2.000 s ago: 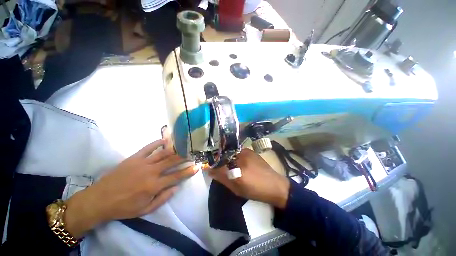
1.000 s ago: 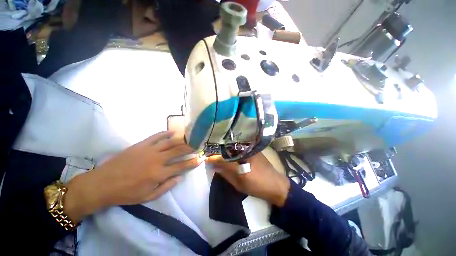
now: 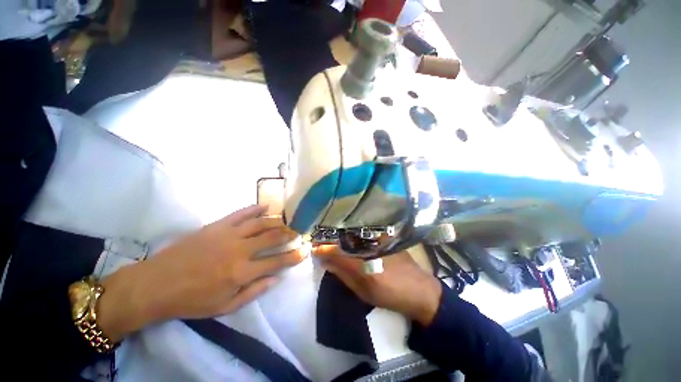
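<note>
A garment panel point(image 3: 287, 317), white with black parts, lies under the head of the white sewing machine point(image 3: 321, 142) with a blue stripe. My left hand point(image 3: 216, 261) lies flat on the white cloth left of the lit needle area, fingertips close to it, with a gold watch on the wrist. My right hand point(image 3: 384, 280) is right of the needle area, partly under the machine head, its fingertips at the cloth edge. A black piece point(image 3: 345, 317) hangs below it. The needle and presser foot are mostly hidden by the head and fingers.
Black shears point(image 3: 452, 268) lie under the machine arm. Snips with a red handle point(image 3: 549, 287) lie at the right table end. A dark red cone point(image 3: 381, 10) and a brown spool point(image 3: 439, 66) stand or lie behind the machine. Dark cloth is heaped at the back left.
The view has shifted, so the machine appears farther right and more tilted. Both hands stay at the needle area with little visible movement; the cloth looks nearly the same.
</note>
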